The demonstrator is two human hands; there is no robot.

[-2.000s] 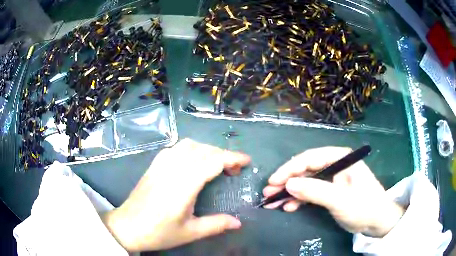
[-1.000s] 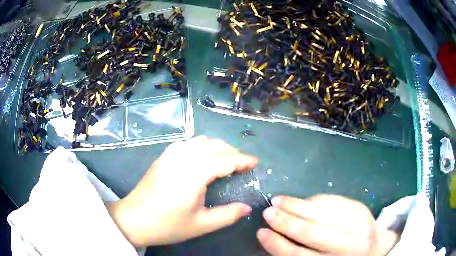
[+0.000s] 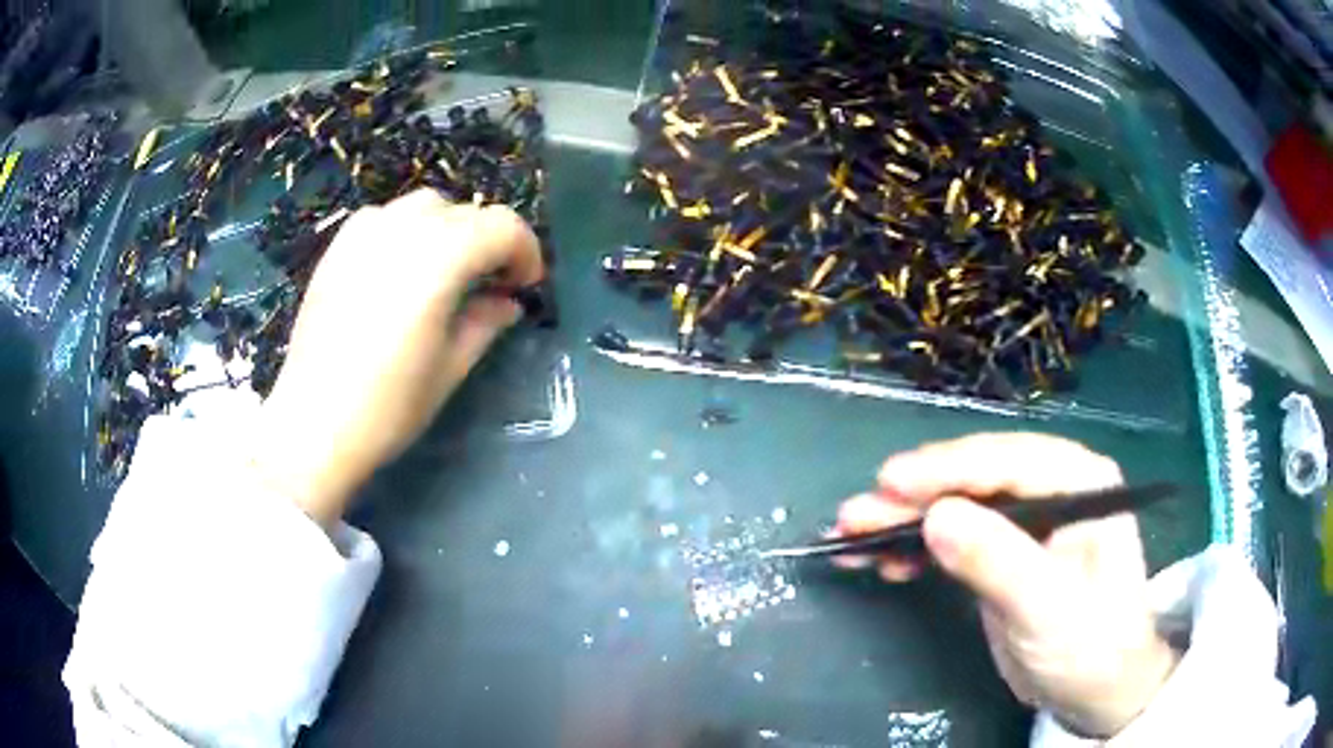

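Note:
My right hand [image 3: 1009, 563] holds the dark tweezers [image 3: 1082, 506] like a pen; their bright tip points left at a patch of tiny clear pieces [image 3: 743, 596] on the green mat. More whitish specks lie around the patch. My left hand [image 3: 424, 300] is over the left tray [image 3: 563, 402], fingers bent together at its right side, among small black parts with gold tails [image 3: 329, 139]. A dark part shows at the fingertips; I cannot tell whether it is gripped or lies in the tray.
The right tray [image 3: 877, 387] holds a large heap of the same parts. A single dark part [image 3: 716, 417] lies on the mat before it. Smaller dark parts [image 3: 59, 205] are at far left. A red item [image 3: 1301, 176], papers and a clear ring-like item [image 3: 1301, 446] are at right.
My left hand has moved from beside the patch up and forward to the left tray, uncovering the clear pieces. My right hand has turned and moved slightly right and forward, showing the tweezers again.

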